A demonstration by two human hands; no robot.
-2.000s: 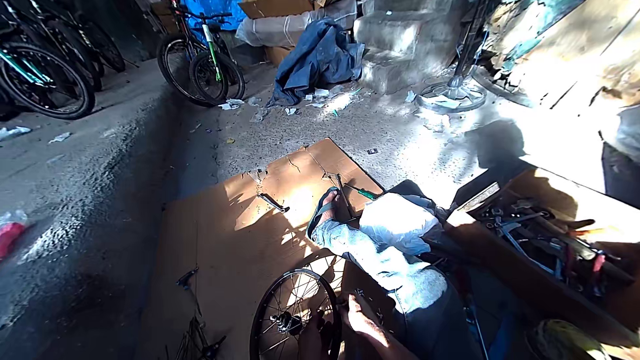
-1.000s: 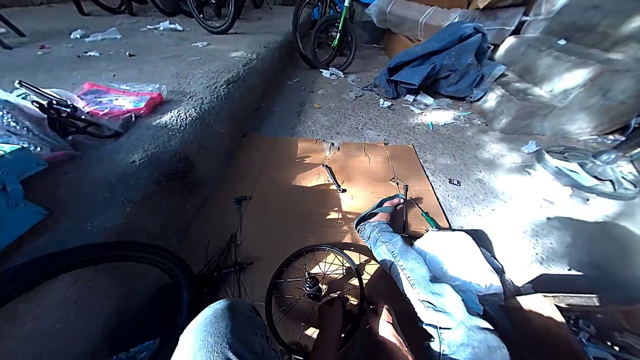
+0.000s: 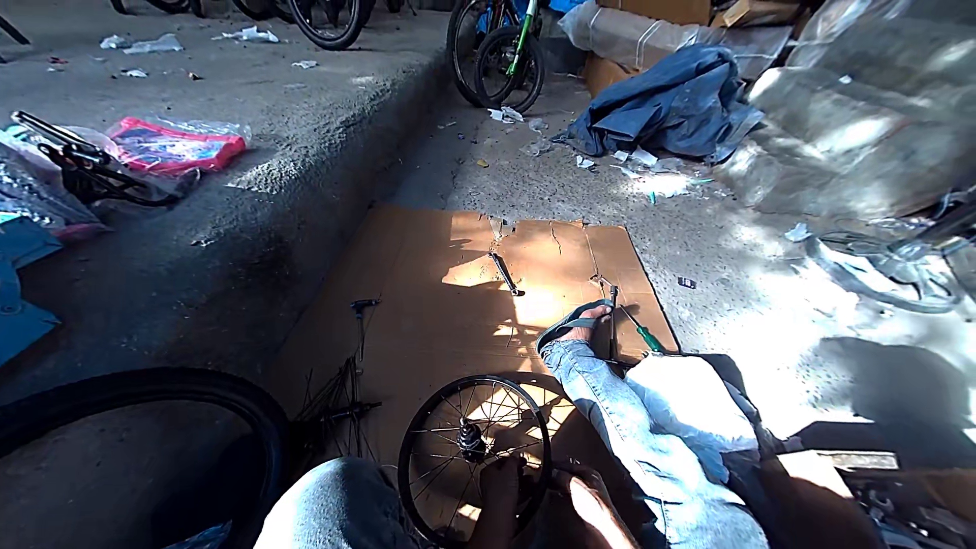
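A small black spoked bicycle wheel rim (image 3: 412,427) stands tilted between my legs, with a dark hub (image 3: 471,441) at its centre. My left hand (image 3: 501,484) is in shadow over the spokes at the wheel's lower right; its fingers are too dark to read. At the rim's right side is my right hand (image 3: 576,484), fingers bent close to the rim; its grip cannot be made out. Loose spokes (image 3: 354,412) and a T-handled tool (image 3: 361,324) lie left of the wheel on a cardboard sheet (image 3: 427,328).
A wrench (image 3: 504,274) and a green-handled screwdriver (image 3: 646,335) lie on the cardboard, the latter by my sandalled foot (image 3: 576,324). A large tyre (image 3: 229,389) is at the left. A concrete ledge (image 3: 320,137) runs along the left. A tool box (image 3: 862,460) sits at lower right.
The view has swung left, bringing in the large tyre and the ledge with plastic bags. Both hands remain at the small wheel.
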